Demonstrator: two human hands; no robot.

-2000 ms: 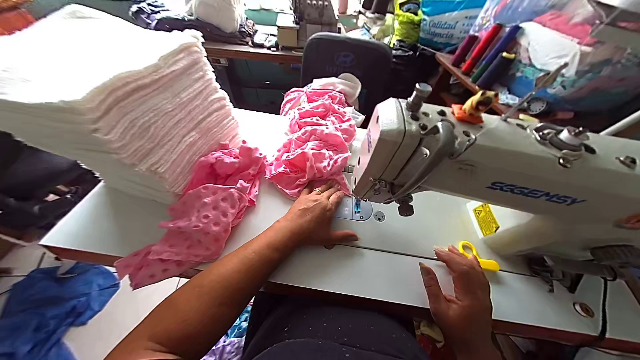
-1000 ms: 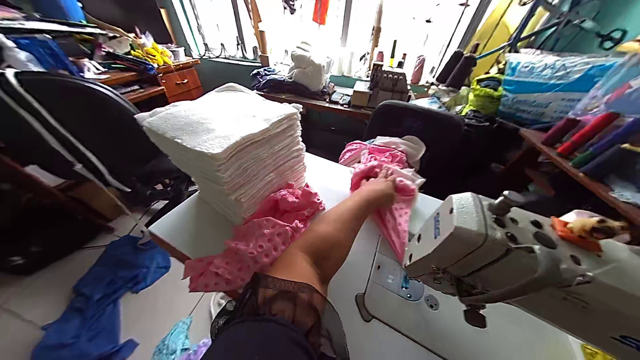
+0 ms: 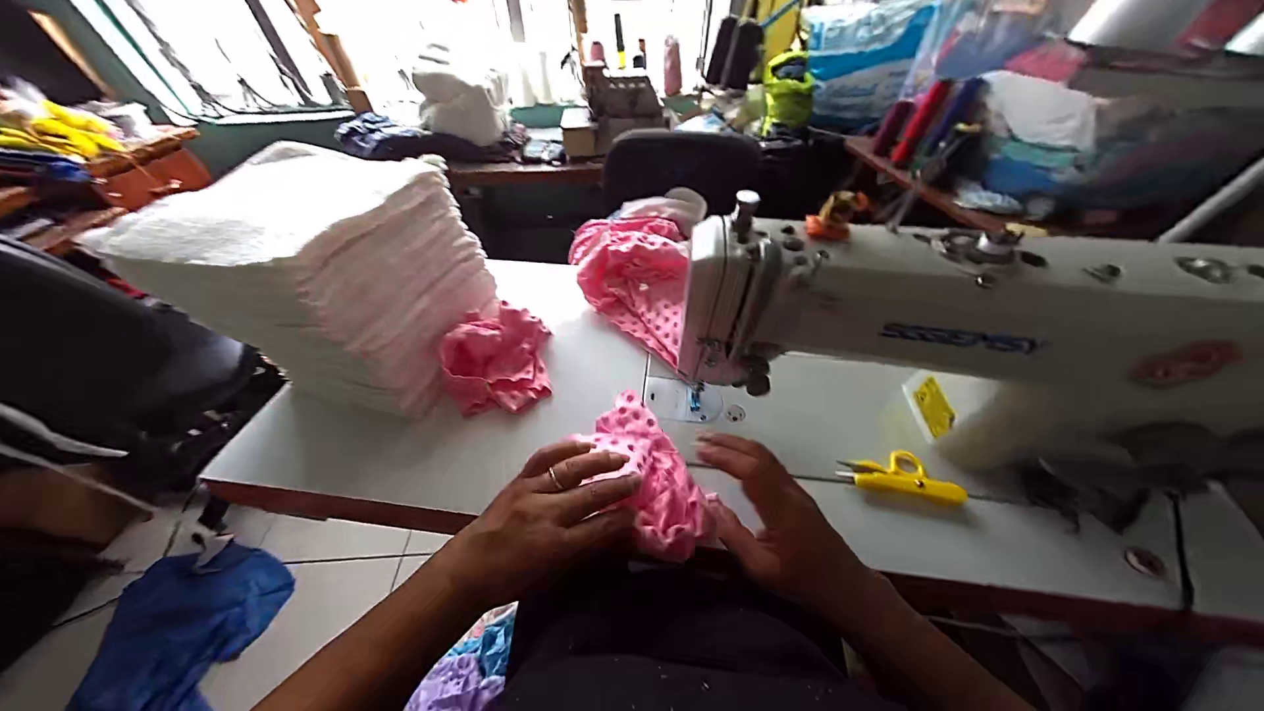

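Observation:
A pink dotted cloth (image 3: 660,484) lies bunched at the table's front edge, below the needle area of a white sewing machine (image 3: 889,296). My left hand (image 3: 563,499) rests on its left side, fingers spread over it, a ring on one finger. My right hand (image 3: 765,509) touches or nearly touches its right side, fingers apart. Another pink dotted cloth (image 3: 637,276) lies behind the machine's head. A smaller pink cloth (image 3: 497,357) sits against a tall stack of white cloths (image 3: 296,257). Yellow thread snips (image 3: 908,481) lie right of my right hand.
A yellow and white block (image 3: 930,405) stands by the machine's base. Beyond the white table (image 3: 395,464) are a black chair back (image 3: 681,163) and a bench with folded cloth. A blue cloth (image 3: 183,622) lies on the floor at the left.
My left hand has come back from the far cloth to the front edge, onto a pink piece. My right hand is in view again. The pink cloth beside the stack covers less of the table.

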